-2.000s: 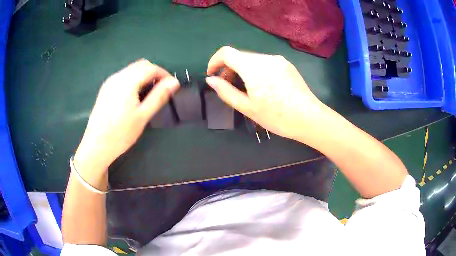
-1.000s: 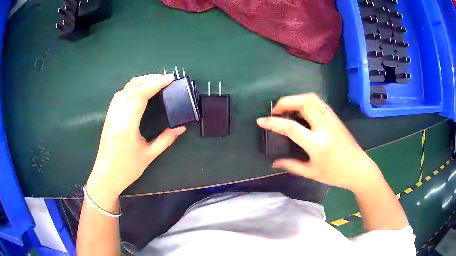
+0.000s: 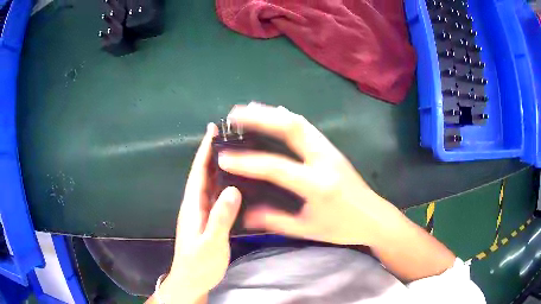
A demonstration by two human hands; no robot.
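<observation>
Black power adapters [image 3: 230, 142] are held between my two hands near the bench's front edge, with several shiny pins pointing up. My left hand [image 3: 207, 208] grips them from the left, with its fingers upright and thumb in front. My right hand [image 3: 302, 178] is blurred and spread over their right side, fingers around them. Most of the adapter bodies are hidden by my hands, so I cannot tell how many there are.
A maroon cloth [image 3: 344, 44] lies at the upper right. A blue tray [image 3: 504, 95] at the right holds rows of black adapters [image 3: 460, 65], pins showing. More adapters [image 3: 127, 27] stand at the upper left. Blue bins [image 3: 10, 119] line the left edge.
The adapters on the mat in front of me are now between my hands. My right hand has moved left to meet my left hand, which moved slightly right.
</observation>
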